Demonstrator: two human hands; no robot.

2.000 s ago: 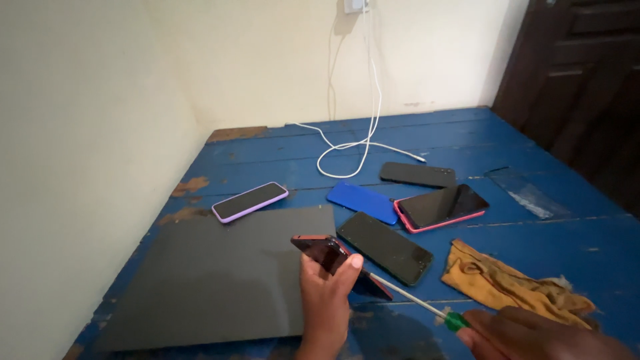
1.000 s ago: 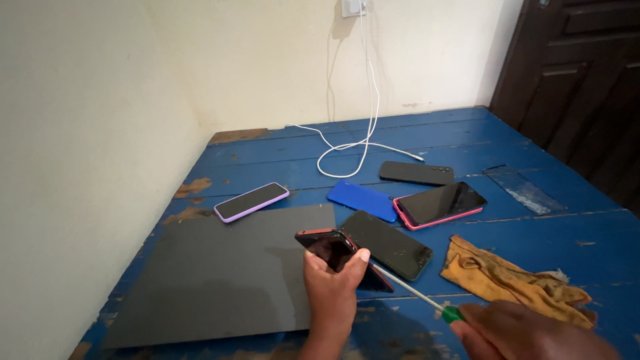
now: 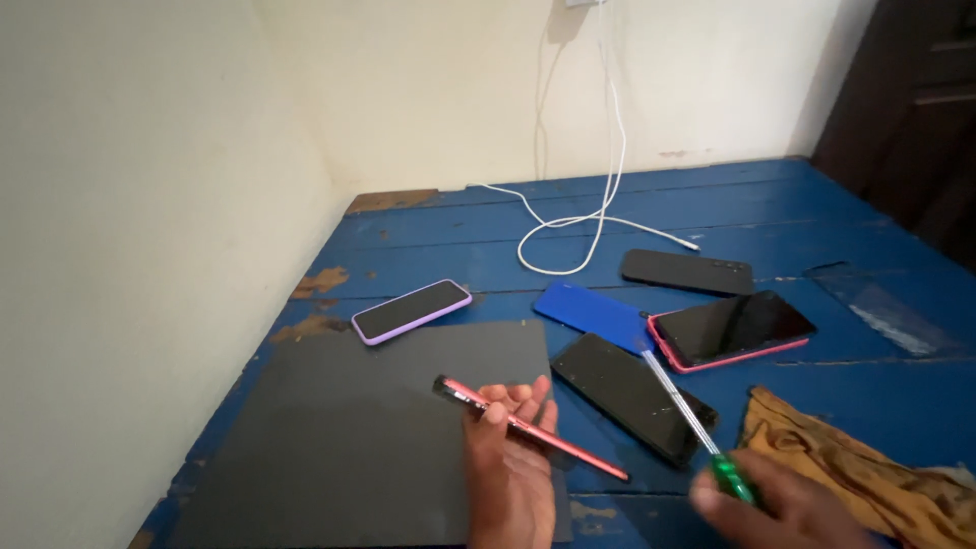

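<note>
My left hand [image 3: 511, 465] holds a smartphone [image 3: 534, 431] turned edge-on, its pinkish-red side frame facing up, above the right edge of a dark grey mat [image 3: 343, 435]. In my right hand [image 3: 770, 503] is a screwdriver [image 3: 690, 412] with a green handle. Its metal shaft points up and left, over a black smartphone with a scratched screen [image 3: 621, 393], and is apart from the held phone. Just behind lie a blue phone or back cover [image 3: 591, 313] and a phone in a red-pink case [image 3: 732, 328].
On the blue plank table [image 3: 427, 255] are a purple-cased phone [image 3: 412, 311], a black phone or cover [image 3: 686, 272] and a clear plastic piece [image 3: 877, 309]. A brown cloth [image 3: 846, 465] lies at right. A white cable [image 3: 610, 183] hangs down the wall and loops on the table.
The held phone has turned from showing its dark face to edge-on. The screwdriver has come away from its edge, and its shaft now points farther up.
</note>
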